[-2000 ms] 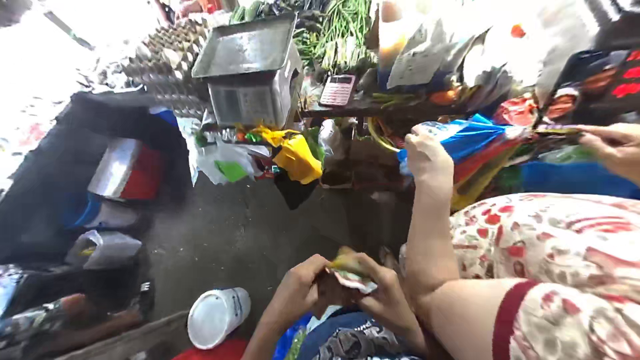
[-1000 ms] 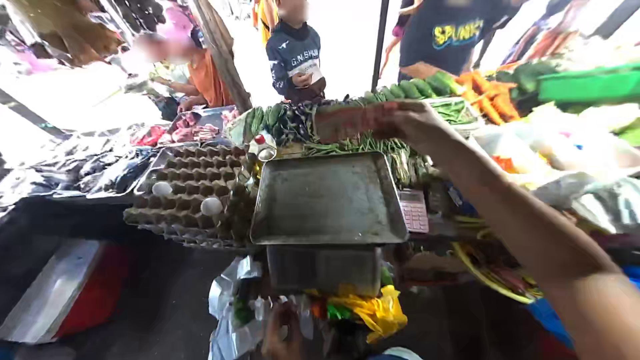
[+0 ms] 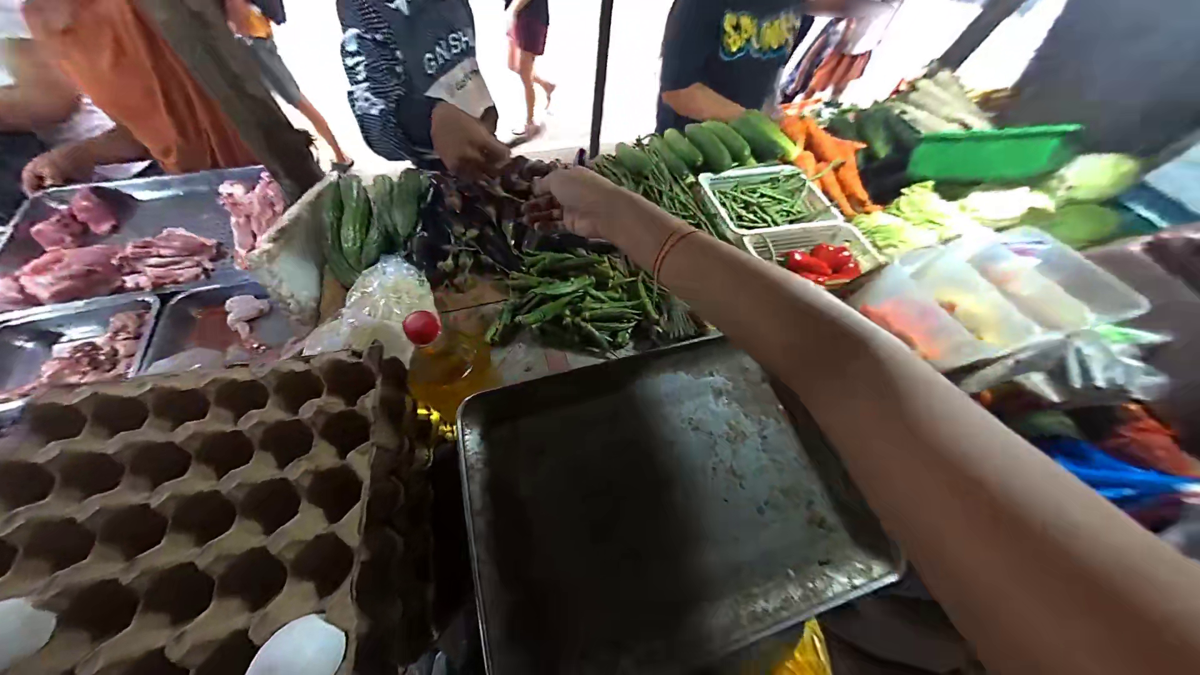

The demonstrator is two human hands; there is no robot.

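Note:
My right hand (image 3: 572, 202), with a thin reddish band at its wrist, reaches across the stall from the lower right. It is over dark eggplants (image 3: 487, 225), close to the hand of a person (image 3: 467, 141) across the stall. Its fingers are bent, and whether they hold anything cannot be told. Just below it lie long green pods (image 3: 572, 295). Under my forearm is a worn metal tray (image 3: 656, 497). My left hand is out of view.
Egg cartons (image 3: 197, 487) with a few eggs stand at left, below metal trays of raw meat (image 3: 122, 258). A red-capped bottle of yellow liquid (image 3: 450, 366) stands behind the tray. At right are vegetable baskets (image 3: 764, 202), plastic containers (image 3: 994, 281) and a green bin (image 3: 994, 155).
My hands were together low in front of me around a small item; now the right one is stretched over the vegetables. My left hand, low near the bags, has left view. The view has moved nearer the stall.

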